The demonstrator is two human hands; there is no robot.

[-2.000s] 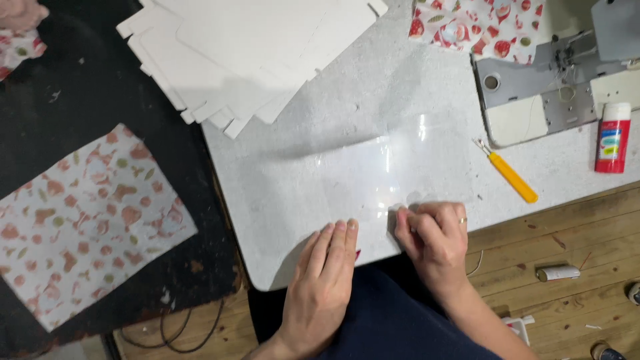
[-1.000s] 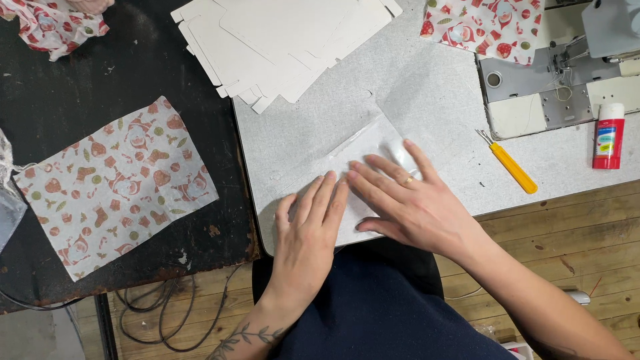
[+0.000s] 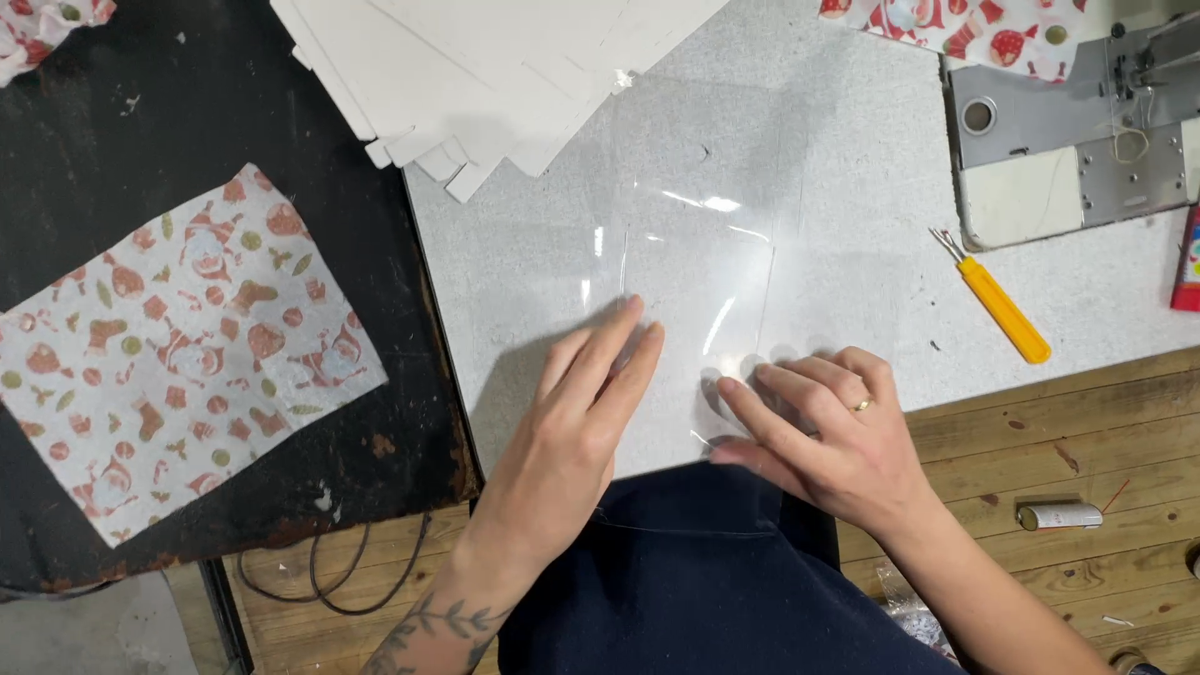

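Note:
A clear plastic sheet with crease lines lies on the grey tabletop, its outline hard to make out. The fingertips of my left hand press on its left part, near a crease. My right hand, with a ring on one finger, has bent fingertips at the sheet's lower right; whether they pinch its edge I cannot tell. Above the sheet lie white die-cut card blanks in a stack. A seam ripper with a yellow handle rests to the right of my right hand.
A sewing machine bed is at the upper right, printed fabric beside it. A glue stick stands at the right edge. On the black table at left lie a printed fabric piece and crumpled fabric. A small can lies on the wooden floor.
My hands were close together on the sheet a second ago; now they are farther apart, and more of the sheet shows flat between and above them.

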